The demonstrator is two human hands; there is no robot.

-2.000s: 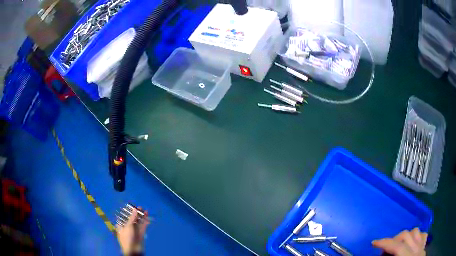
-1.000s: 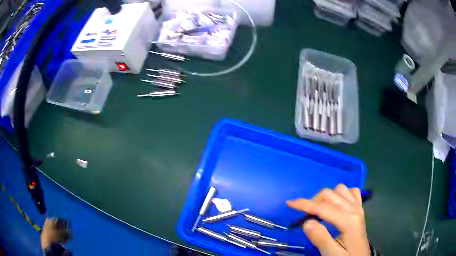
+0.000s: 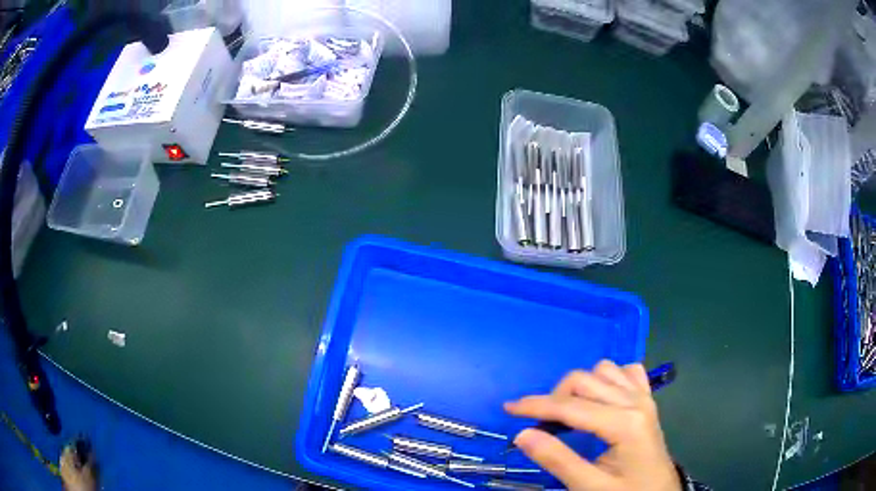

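My right hand [image 3: 605, 427] is over the lower right of the blue tray [image 3: 480, 264] and holds a slim blue-and-black pen-like tool [image 3: 661, 375], its thin end pointing left into the tray. Several silver metal parts with thin shafts [image 3: 423, 447] lie loose in the tray's lower left, beside a small white scrap [image 3: 373, 399]. My left hand [image 3: 79, 472] is small and cut off at the bottom left edge; its fingers are closed on a small bunch of metal parts, blurred and dark here.
Clear box with rowed metal parts [image 3: 611, 206] behind the tray. Black flat object [image 3: 720, 203] and tape roll [image 3: 718, 104] right. White unit [image 3: 154, 91], box of white packets [image 3: 317, 107], separate metal parts [image 3: 248, 179] and small clear box [image 3: 101, 192] left. Black hose [image 3: 12, 211] far left.
The view has swung right, so the bench things have shifted left in the picture. My right hand, earlier at the lower right edge, now shows fully with the dark tool. The left hand is nearer the corner.
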